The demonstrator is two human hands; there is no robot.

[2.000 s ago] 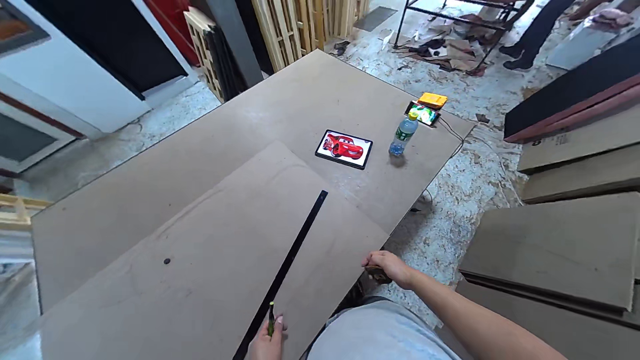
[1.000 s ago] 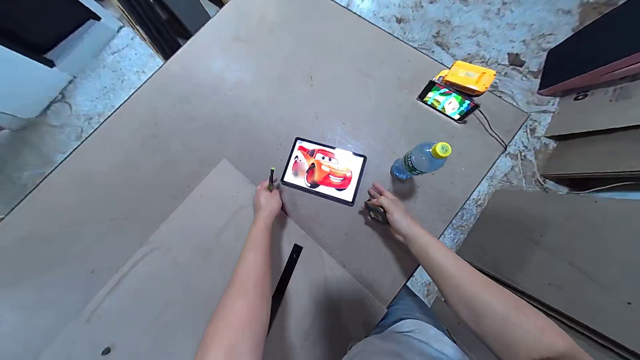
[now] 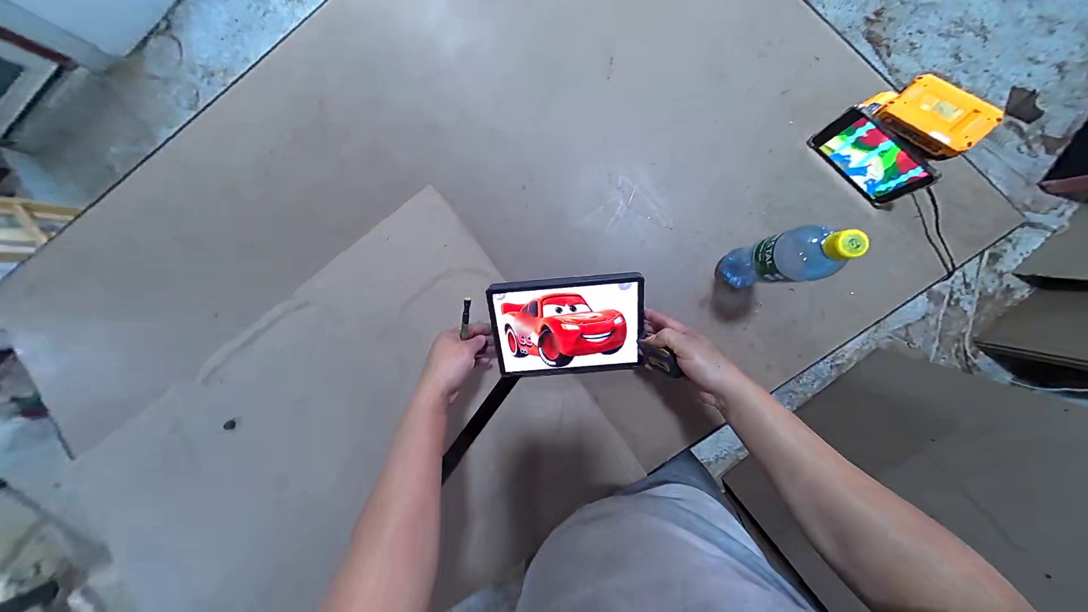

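Note:
A tablet (image 3: 566, 326) showing a red cartoon car is held up between my two hands over the board. My left hand (image 3: 459, 357) grips its left edge, with a pencil-like marker (image 3: 466, 318) also between the fingers. At the right edge, my right hand (image 3: 684, 353) holds the tablet together with a small dark tool (image 3: 660, 359), perhaps a tape measure. A black straight strip (image 3: 478, 431) lies on the loose board (image 3: 340, 425), its upper end hidden behind the tablet.
Right of the tablet a plastic bottle (image 3: 790, 255) with a yellow cap stands on the large board (image 3: 544, 127). Beyond it, a phone (image 3: 874, 157) with a lit screen leans by a yellow device (image 3: 943, 115), with cables near the corner. More boards (image 3: 943, 459) are stacked at right.
Two seconds ago my left hand was at the black strip. A second ago the tablet lay on the large board between my hands; now both hands hold it, nearer to me and over the loose board.

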